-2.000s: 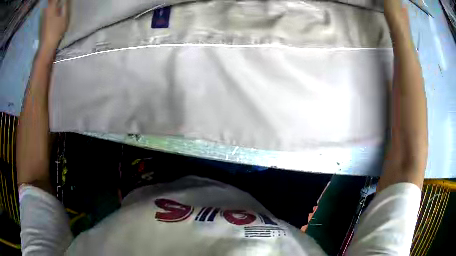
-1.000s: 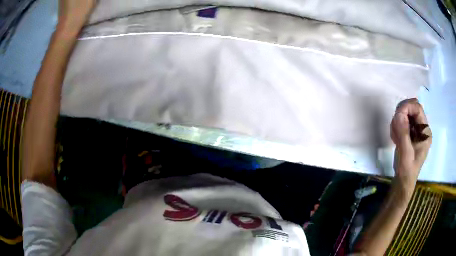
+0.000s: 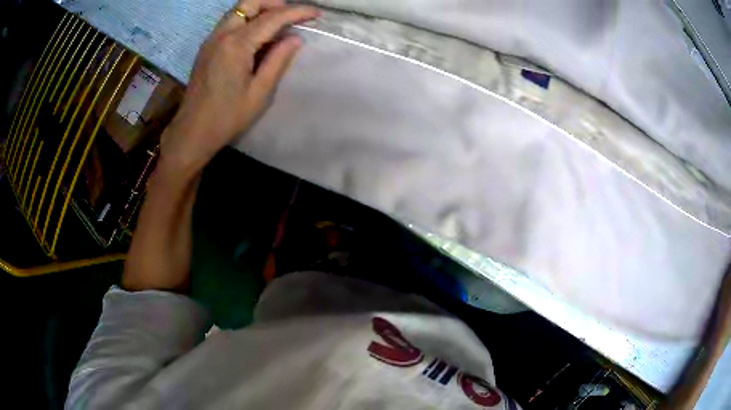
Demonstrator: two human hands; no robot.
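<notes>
A grey-beige jacket lies spread over the table, with a thin white piping line between the matte cloth and the shinier lining. A small dark purple label shows on the lining. My left hand, with a gold ring, lies on the cloth's left end near the piping, thumb and fingers spread. At the far right edge only a blurred part of my right arm shows; my right hand is cut off or hidden.
The table's worn front edge shows below the cloth. A yellow wire basket with a white-labelled brown item is at the left. A dark line or cord lies at the far right.
The view has turned left, so the cloth now slants down to the right. My left hand shows fully on the cloth's end. My right hand, earlier closed around a dark item, has left view.
</notes>
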